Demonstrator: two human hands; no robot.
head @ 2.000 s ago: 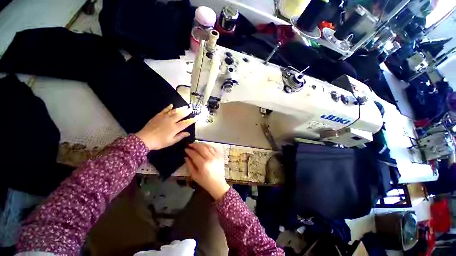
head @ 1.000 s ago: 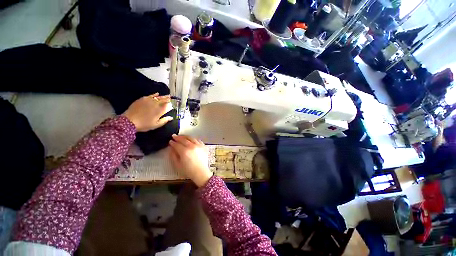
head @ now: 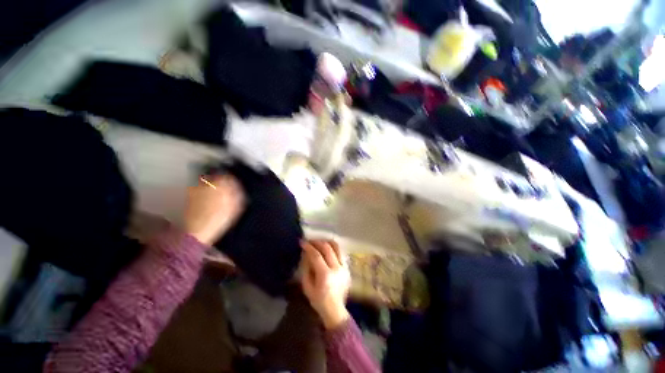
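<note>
The frame is blurred by motion. A black fabric panel (head: 264, 226) lies in front of the needle end of the white sewing machine (head: 408, 156) and hangs over the table's front edge. My left hand (head: 213, 207) is closed on the panel's left side, fingers bent. My right hand (head: 324, 280) holds the panel's right edge between thumb and fingers, near the front edge of the table. The needle and presser foot are too blurred to make out.
A large black pile (head: 58, 182) lies at the left. Black pieces (head: 149, 102) and a black bundle (head: 255, 69) lie behind. A pink-topped item (head: 332, 71) stands by the needle end. Folded dark pieces (head: 492, 309) hang at the right. A yellow cone (head: 452, 49) is on the shelf.
The view has shifted and blurred. The panel has come away from the needle toward me. My left hand has moved back from the needle and closed; my right hand still holds the panel's edge.
</note>
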